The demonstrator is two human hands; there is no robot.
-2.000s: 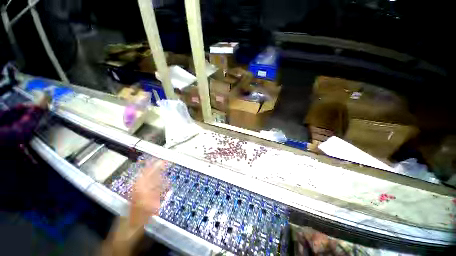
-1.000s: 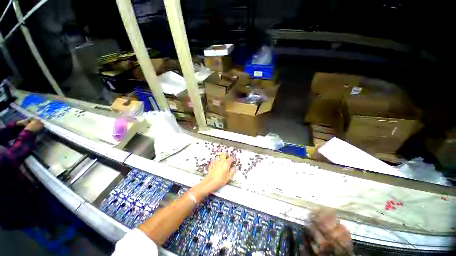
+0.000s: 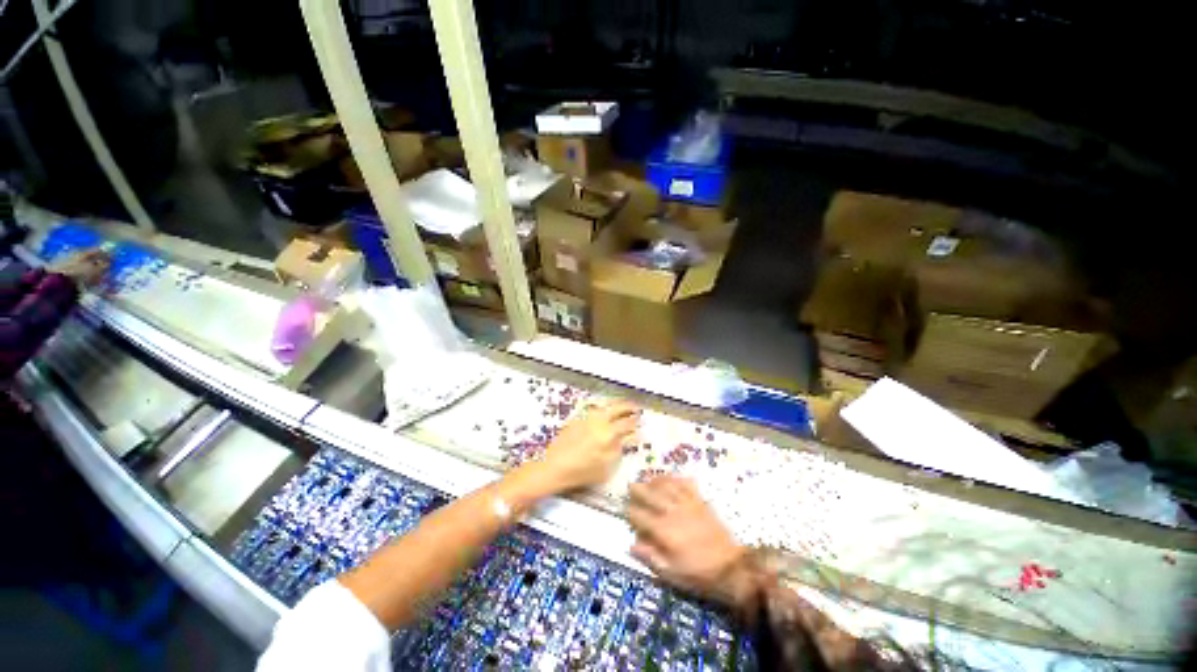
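Note:
My left hand [image 3: 587,450] is over the dark red components [image 3: 525,427] on the white shelf, fingertips down among them. My right hand [image 3: 680,528] is just right of it and nearer, over the shelf's front edge, fingers bent. Whether either hand holds a part is too small to tell. Pale components [image 3: 788,499] lie to the right of the dark red ones. Circuit board panels [image 3: 525,597] lie in the railed channel below my forearms; my left forearm crosses over them.
A clear plastic bag [image 3: 427,355] and a pink-purple object [image 3: 294,328] stand left on the shelf. Bright red components [image 3: 1036,576] lie at right. Another person's sleeve [image 3: 37,313] and blue components [image 3: 131,267] are at far left. Cardboard cartons [image 3: 637,299] stand behind.
My left hand, earlier over the boards, then on the dark red pile, has shifted slightly right. My right hand has moved up and left from the lower right, beside it.

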